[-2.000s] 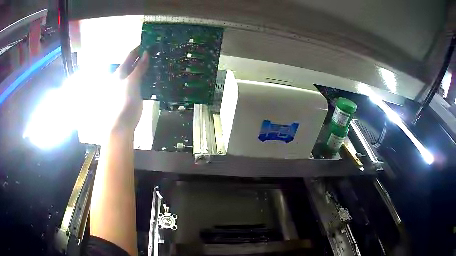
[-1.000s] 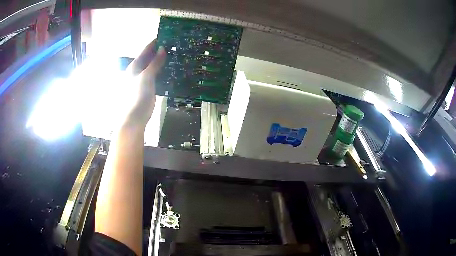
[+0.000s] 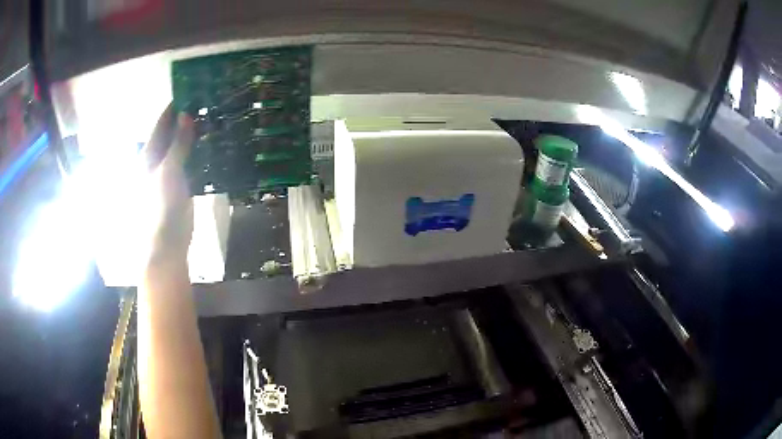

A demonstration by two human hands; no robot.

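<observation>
A green circuit board panel [image 3: 244, 124] with small white squares stands roughly upright, its face toward me, at the upper left inside the open machine. My left hand [image 3: 171, 171] grips its left edge; glare washes out part of the hand. The lower edge of the panel is above a dark gap between a white block and pale metal rails [image 3: 309, 231]. My right hand is not in view.
A white box [image 3: 429, 189] with a blue logo stands right of the rails. Two stacked green jars [image 3: 550, 180] stand beside it. A dark crossbar [image 3: 386, 279] runs in front, above the machine's dark bed [image 3: 377, 360]. Bright lamps glare at both sides.
The view has shifted, so the panel, hand and machine parts appear further left than a second ago. My left hand still holds the panel in much the same place against the machine.
</observation>
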